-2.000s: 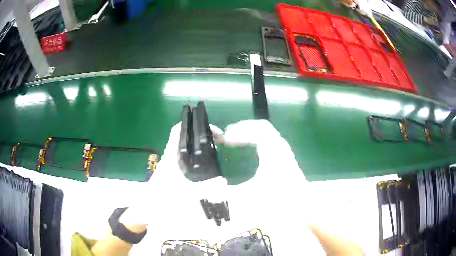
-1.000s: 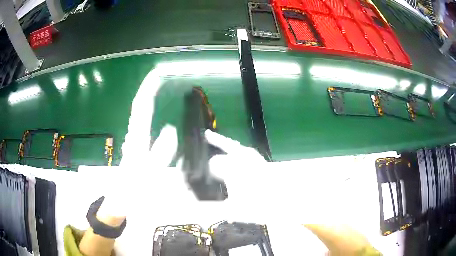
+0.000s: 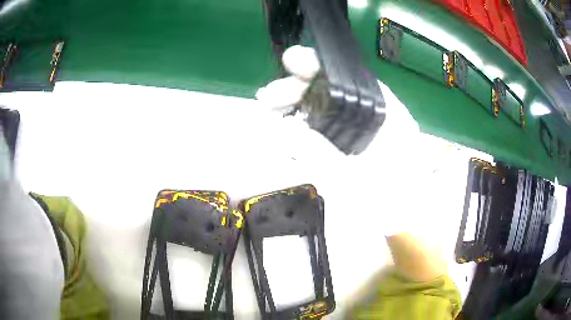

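Note:
My right hand, in a white glove that blends into the bench, grips a thick stack of black phone mid-frames at the bench's far edge, top centre. The stack is tilted, its ridged end towards me. My left hand seems to be the blurred grey-white shape cut off by the left edge; its fingers cannot be made out. Two small piles of mid-frames with gold-orange edges, a left pile and a right pile, lie side by side on the white bench cover.
Several mid-frames lie in a row on the green belt at right, and one at far left. A black strip is at top centre. A packed black tray is at right, a red tray at top right.
The view has swung down and right. My hands have parted: the right holds the stack farther right, while the left is at the left edge. The two piles now show more fully.

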